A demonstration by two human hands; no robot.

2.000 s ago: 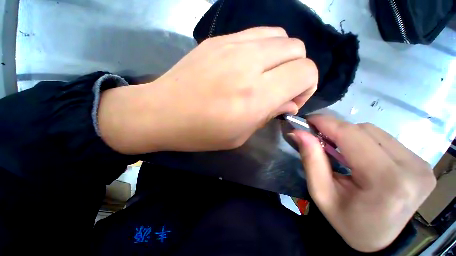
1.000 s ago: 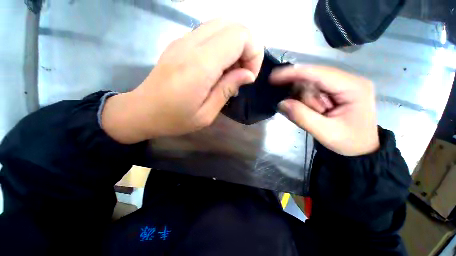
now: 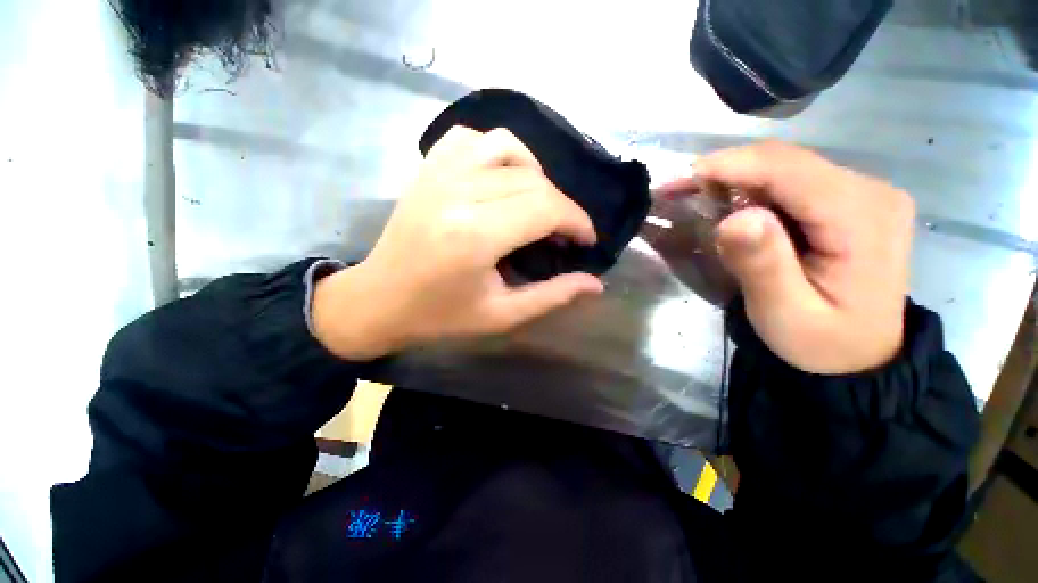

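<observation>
A small black fabric pouch (image 3: 541,148) with a ragged edge at its right end is over the metal tabletop. My left hand (image 3: 461,245) grips it from the left and below, with fingers curled into or around its lower side. My right hand (image 3: 814,251) is just right of the pouch and apart from it, closed on the pinkish thread snips (image 3: 728,203). The snips are blurred and mostly hidden by the fingers; a small silvery tip points toward the pouch.
Another black pouch (image 3: 785,46) with a zipper line lies at the upper right. A black hair-like thread heap (image 3: 199,29) is at the upper left. Small clippings dot the shiny metal tabletop (image 3: 285,182). A white surface is at the left; cardboard is at the lower right.
The held pouch now shows more fully above my left hand, its ragged edge facing right. My right hand has drawn away from it to the right. The view has shifted, showing the thread heap.
</observation>
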